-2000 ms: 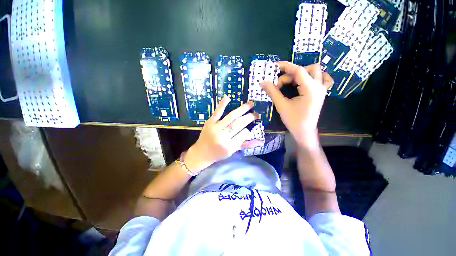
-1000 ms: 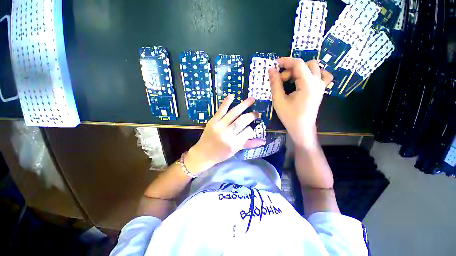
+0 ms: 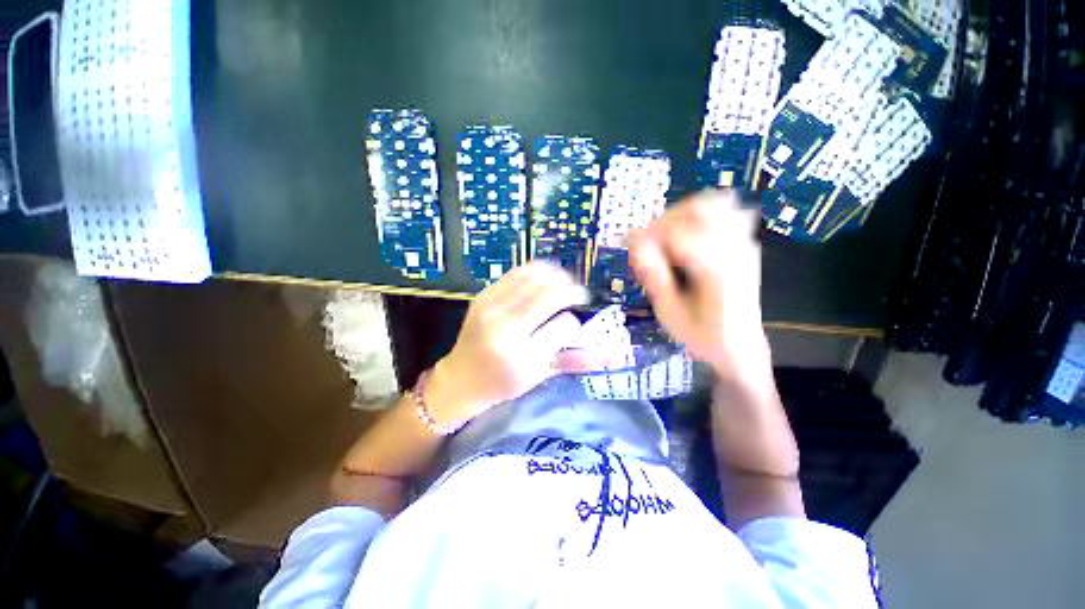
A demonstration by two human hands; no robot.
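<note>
Three bare blue circuit boards stand in a row near the table edge, one of them the middle board (image 3: 491, 202). Right of them lies a board with a white dotted dome sheet (image 3: 634, 196) on its upper part. My left hand (image 3: 518, 333) is at the table edge, holding a strip of dome sheet carrier (image 3: 609, 341) that hangs over my lap. My right hand (image 3: 700, 268) is blurred, over the lower right of the covered board, fingers curled; whether it holds anything cannot be told.
Another covered board (image 3: 746, 83) stands behind my right hand. Finished boards (image 3: 847, 71) lie heaped at the far right. A long white stack of dome sheets (image 3: 129, 143) lies at left. Black trays (image 3: 1011, 226) stand at right. An open cardboard box (image 3: 250, 393) is below the edge.
My right hand has moved down from the covered board's upper right corner towards the table edge. My left hand has drawn back slightly off the boards. The view has shifted a little.
</note>
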